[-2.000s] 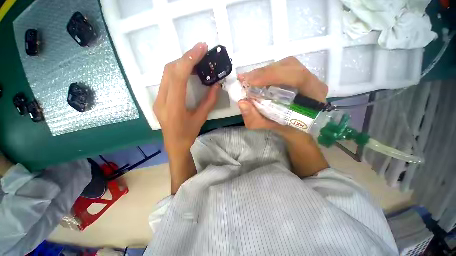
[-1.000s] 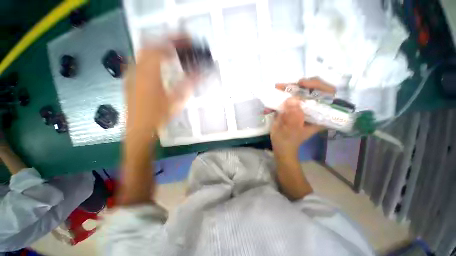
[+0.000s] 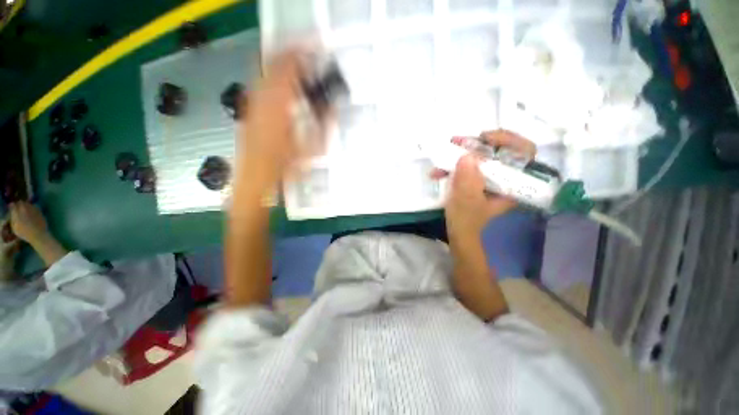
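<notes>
My left hand [image 3: 284, 113] is blurred by motion over the left part of the white blister tray [image 3: 373, 198]. It holds a black housing [image 3: 326, 83] at its fingertips. My right hand [image 3: 474, 182] is over the middle of the tray and holds the glue syringe [image 3: 519, 182], its green adapter [image 3: 571, 198] pointing right. The syringe's front end is lost in glare, so its needle cannot be seen. The syringe and the housing are well apart.
A bubble wrap sheet [image 3: 182, 190] with several housings lies left of the tray. More housings [image 3: 63, 138] stand farther left on the green bench. Crumpled tissue [image 3: 583, 97] covers the tray's right side. A dark controller [image 3: 689, 89] with red lights is at right. A coworker's sleeve [image 3: 81, 300] is at lower left.
My left hand, with the housing, has moved up and left, away from the syringe. My right hand has shifted right with the syringe. The view has turned toward the left, showing more housings.
</notes>
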